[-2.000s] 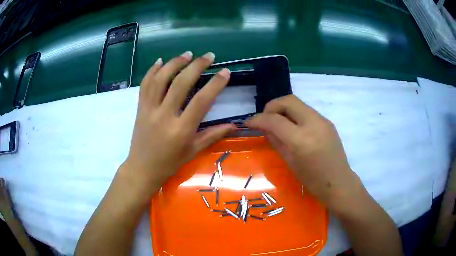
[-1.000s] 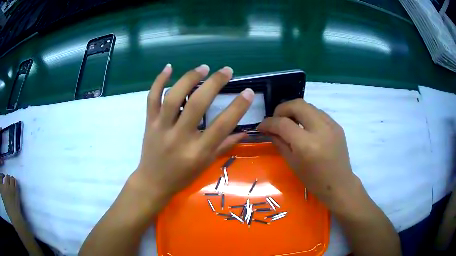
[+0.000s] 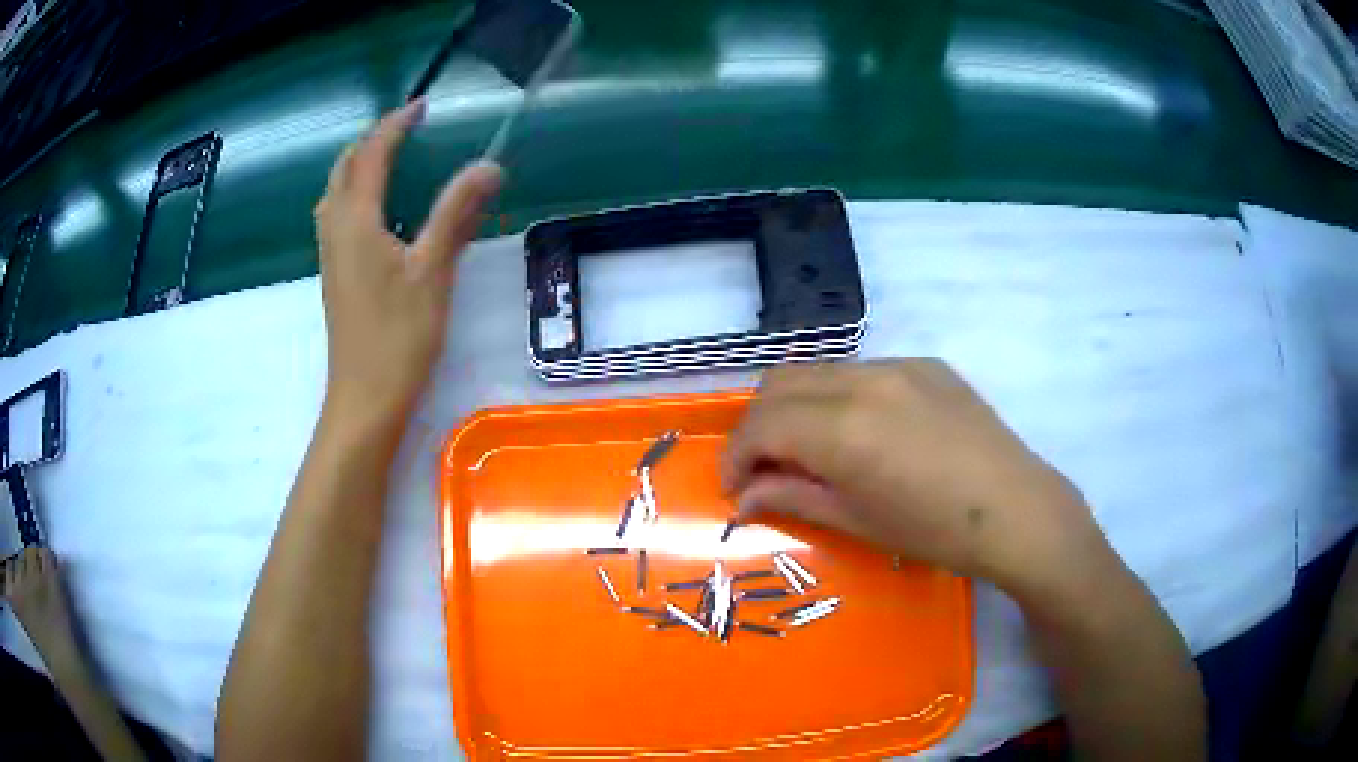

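My left hand [image 3: 384, 276] is at the upper left over the green belt. Its thumb and finger hold the long edges of a blurred black middle frame [image 3: 529, 42], cut off by the top edge. A stack of middle frames [image 3: 812, 261] lies flat on the white surface, its silver edges layered. Below it is an orange tray [image 3: 596, 700] with several loose dark and silver-white strips [image 3: 721, 600]. My right hand [image 3: 879, 454] is over the tray's upper right, fingers curled, thumb and fingertips at a dark strip [image 3: 730, 529]. I cannot tell if it is gripped.
Single frames lie on the green belt [image 3: 715, 134] at the left, one [image 3: 139, 256] nearer. Another frame [image 3: 57, 417] is on the white cover [image 3: 1117, 432] at the far left, beside another person's hand [image 3: 33, 581]. A pale layered stack [image 3: 1296, 75] is top right.
My left hand has moved up and left from the stack with a frame. My right hand has come down off the stack to the tray. The belt frames have shifted left.
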